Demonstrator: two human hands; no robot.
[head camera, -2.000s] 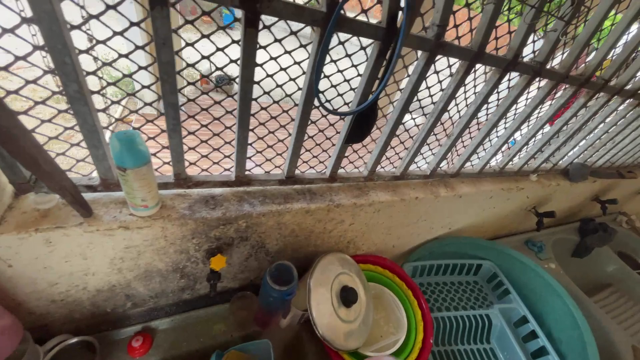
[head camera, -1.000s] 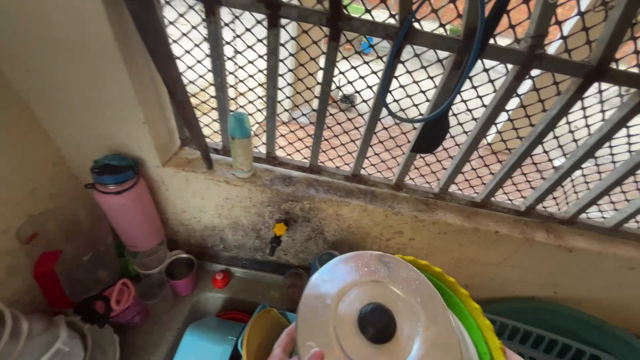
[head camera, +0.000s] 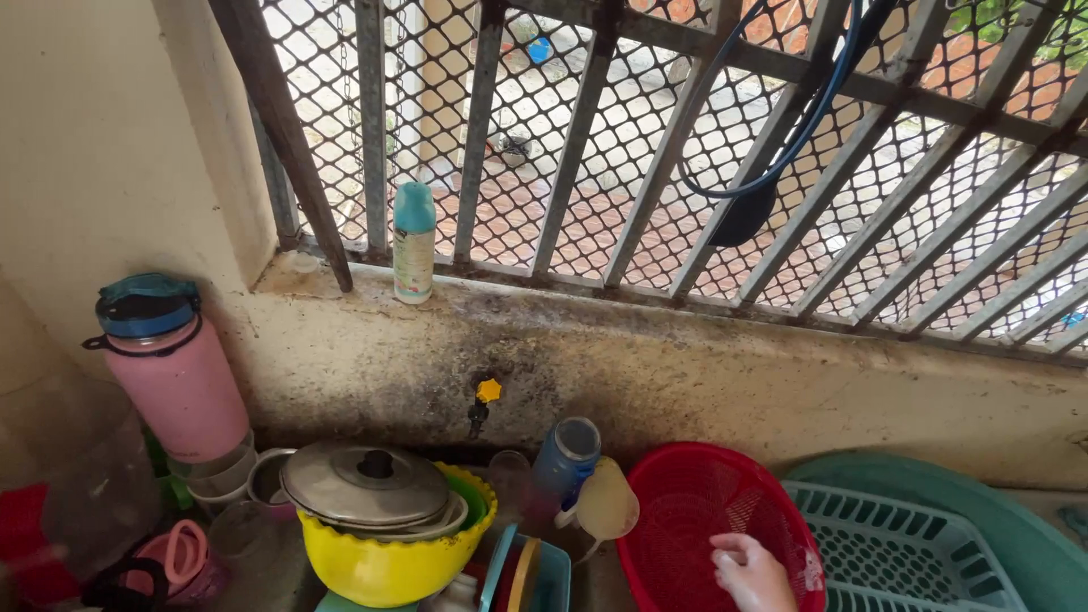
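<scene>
One hand of mine, which looks like my right hand (head camera: 748, 568), is over the red plastic colander (head camera: 680, 518), its fingers bent near the inside; whether it grips anything is unclear. My left hand is out of sight. Left of the colander, a yellow scalloped plastic basin (head camera: 382, 557) holds a green bowl (head camera: 469, 497), a pale bowl and a metal pot lid (head camera: 365, 484) with a black knob. Between basin and colander stand a blue bottle (head camera: 568, 459) and a pale yellow cup (head camera: 608, 501).
A light blue dish rack (head camera: 909, 544) lies in a large green tub (head camera: 1011, 510) at right. A pink bottle (head camera: 183, 391) and cups stand at left. Behind are a tap with a yellow handle (head camera: 489, 390), a teal-capped bottle (head camera: 414, 246) on the ledge and a barred window.
The yellow basin, with the green bowl and metal lid, has moved left, away from the red colander. The hand seen holding the lid a second ago no longer shows there.
</scene>
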